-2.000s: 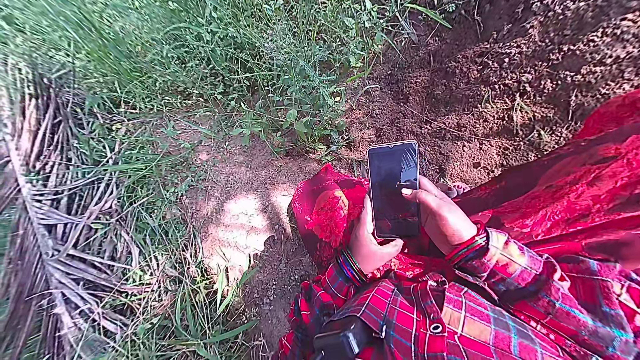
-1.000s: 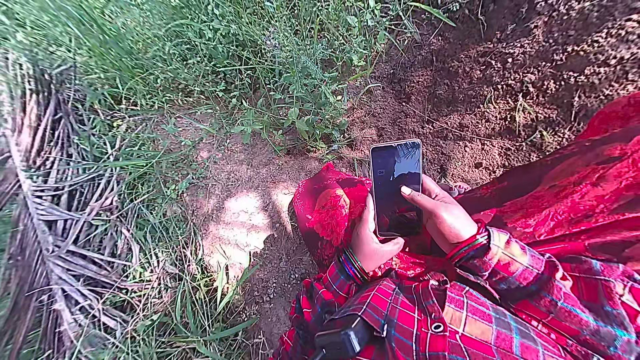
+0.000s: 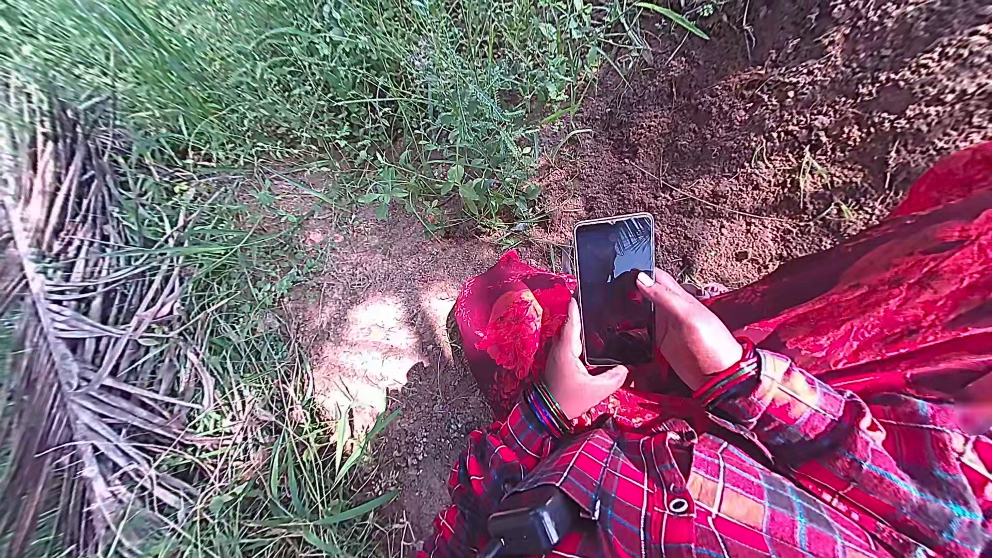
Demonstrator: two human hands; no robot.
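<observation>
A smartphone [image 3: 614,310] with a dark, reflective screen is held upright over my lap. My left hand [image 3: 577,376] grips its lower left side, with the thumb along the bottom edge. On the other side, my right hand [image 3: 690,329] supports the phone's right edge, and its thumb lies over the right part of the screen. The fingers behind the phone are hidden. Bangles circle both wrists, below them the sleeves of a red plaid shirt [image 3: 728,480]. Red patterned cloth [image 3: 508,318] covers my legs around the hands.
Dry palm fronds [image 3: 70,364] lie at the left beside green grass [image 3: 232,77]. Bare soil [image 3: 372,263] runs in front of my knees, and a rough earth slope [image 3: 775,147] rises at the upper right. A black device [image 3: 531,523] rests against the shirt.
</observation>
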